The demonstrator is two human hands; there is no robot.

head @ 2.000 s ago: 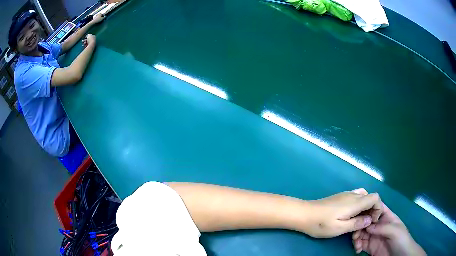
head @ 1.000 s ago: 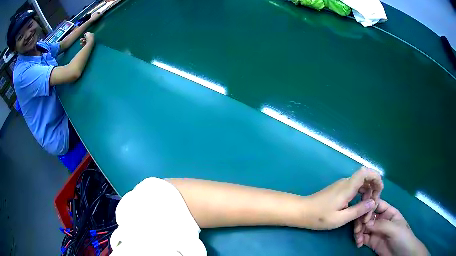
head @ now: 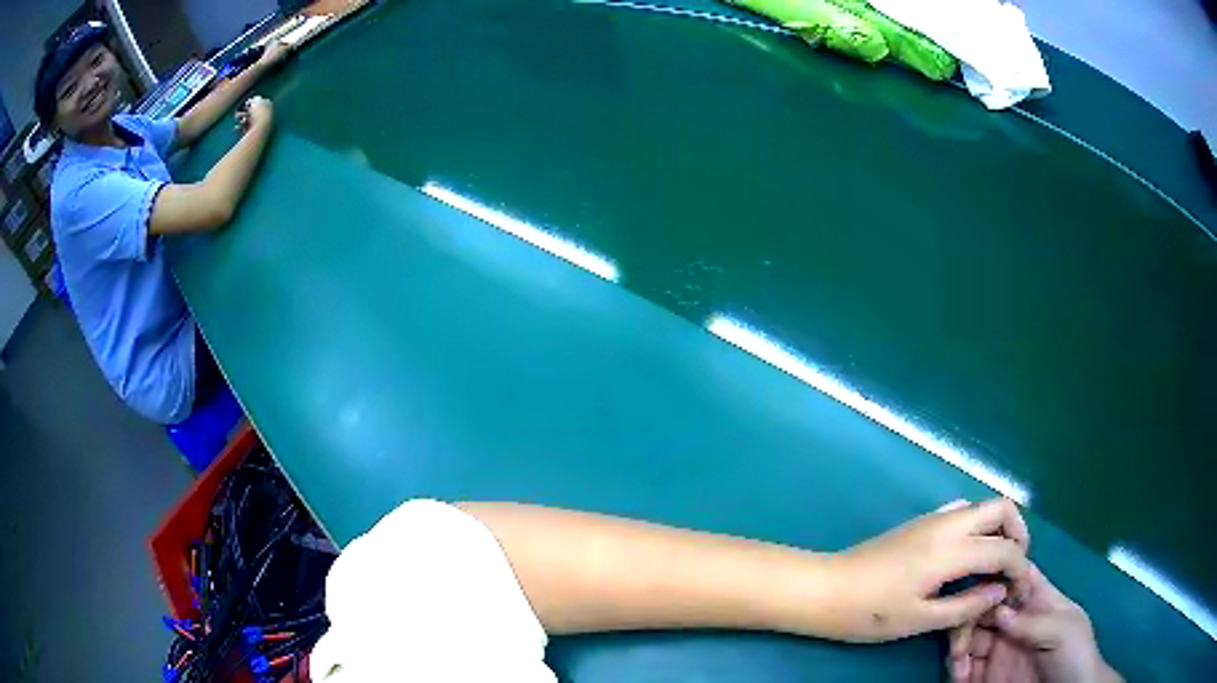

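Note:
My left hand [head: 934,571] reaches in from the left over the green table, its bare forearm below a white sleeve. Its fingers are bent, with a gap between thumb and index finger, and the fingertips touch my right hand [head: 1048,634]. My right hand is at the lower right, palm partly up, fingers loosely curled, cut off by the bottom edge. Both hands are bare. No object shows in either, though the overlapping fingertips hide part of the contact.
The glossy green table [head: 441,347] curves away. A person in a light-blue shirt [head: 120,267] sits at its left. A red bin [head: 187,527] of black leads stands below. A bright green bundle [head: 854,30] and white cloth [head: 994,60] lie at the far side.
My left fingers were raised and arched a second ago; they are now lower and more curled over the right fingertips. The whole view has shifted slightly.

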